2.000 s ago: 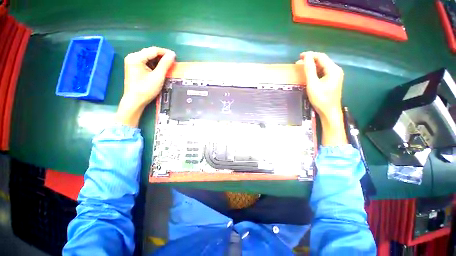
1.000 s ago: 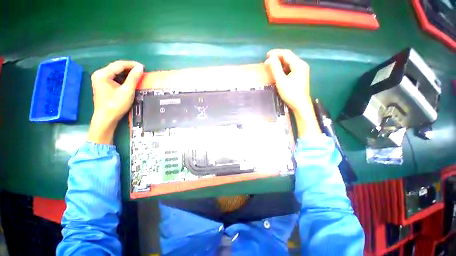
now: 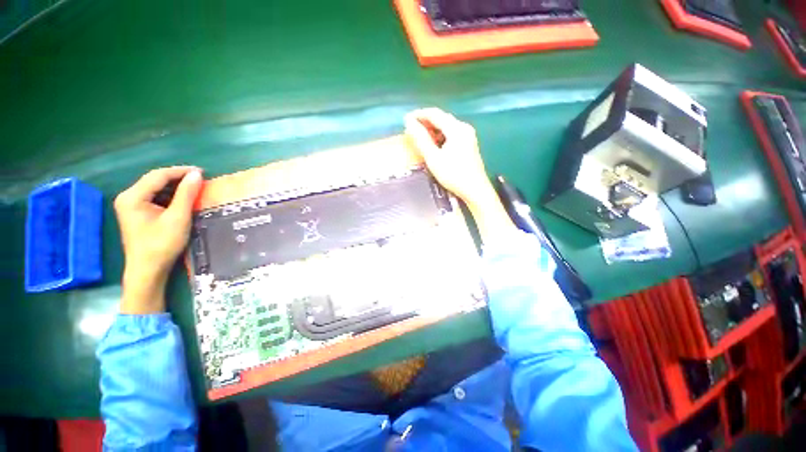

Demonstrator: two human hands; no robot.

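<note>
An open laptop base assembly (image 3: 353,265) lies in an orange-red foam tray (image 3: 305,173) on the green bench, tilted in the view. Its long black battery (image 3: 327,222) is on the far half; the green motherboard (image 3: 252,322) and a dark bent heat pipe (image 3: 353,323) are on the near half. Glare whitens the near right part. My left hand (image 3: 157,221) grips the tray's far left corner, fingertips pinched on the rim. My right hand (image 3: 451,157) grips the far right corner the same way.
A blue parts bin (image 3: 64,235) stands at left. A boxy screw feeder (image 3: 629,150) stands at right with a clear plastic bag (image 3: 638,237) by it. A black screwdriver (image 3: 543,238) lies beside my right forearm. Foam trays with laptops (image 3: 504,44) lie beyond; stacked red trays (image 3: 638,340) are lower right.
The view has shifted and turned; the bench items appear further left. Both hands keep hold of the tray's far corners, and the tray looks more slanted. The feeder and trays at right show more fully.
</note>
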